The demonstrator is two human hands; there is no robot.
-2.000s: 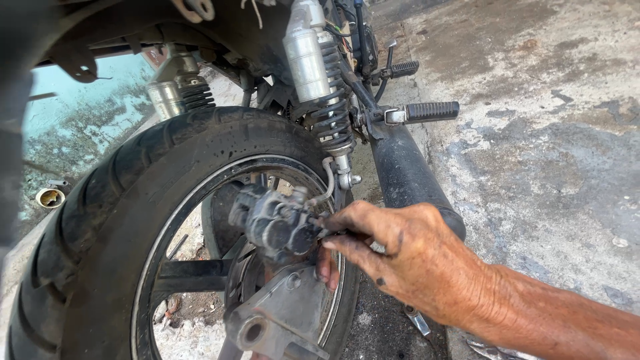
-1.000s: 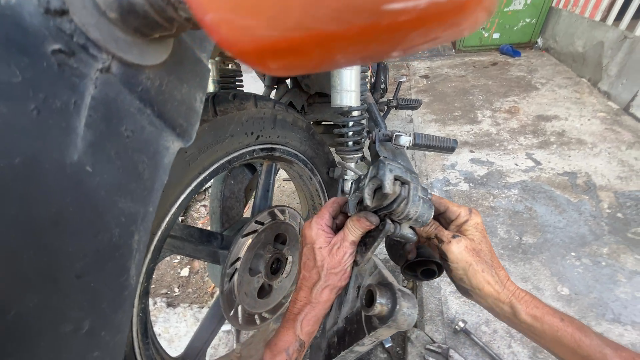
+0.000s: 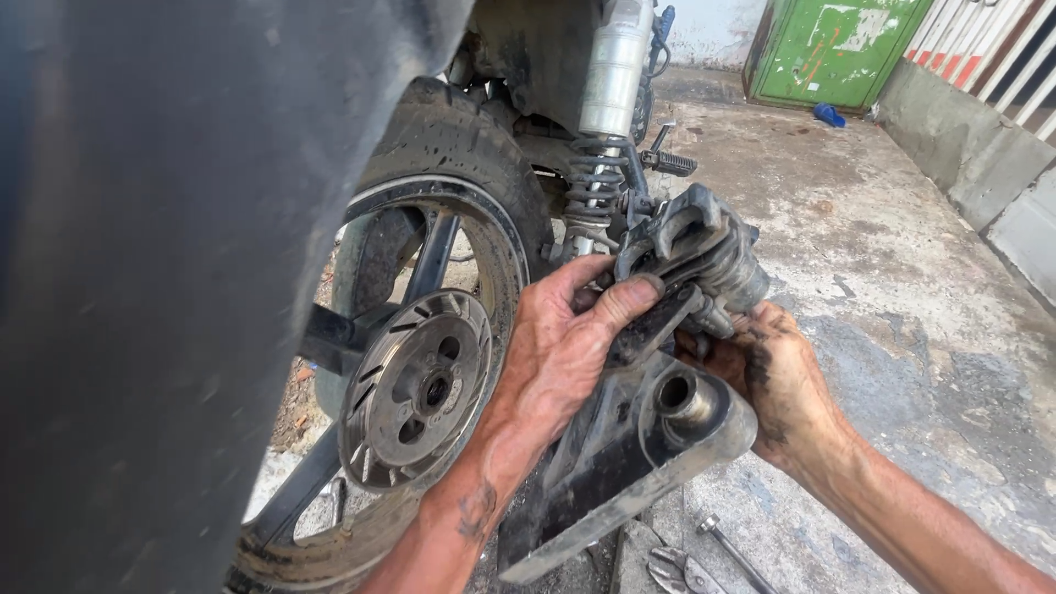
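Note:
My left hand grips the near side of a dark brake caliper and its bracket, thumb on top. Behind and under the caliper, my right hand has curled fingers, partly hidden by the metal; what they hold cannot be seen. Just below both hands, the dark metal arm with a round bushing at its end slants down to the left. A slotted brake disc sits at the hub of the motorcycle wheel, left of my left hand. The shock absorber stands above the caliper.
A large dark panel fills the left side, close to the camera. On the concrete at the bottom lie pliers and a long metal tool. A footpeg, a green metal cabinet and a low wall are farther back.
My left hand has come onto the caliper, mostly hidden two seconds ago. My right hand has moved from the caliper's outer side to beneath it. The caliper is turned differently. The view has shifted.

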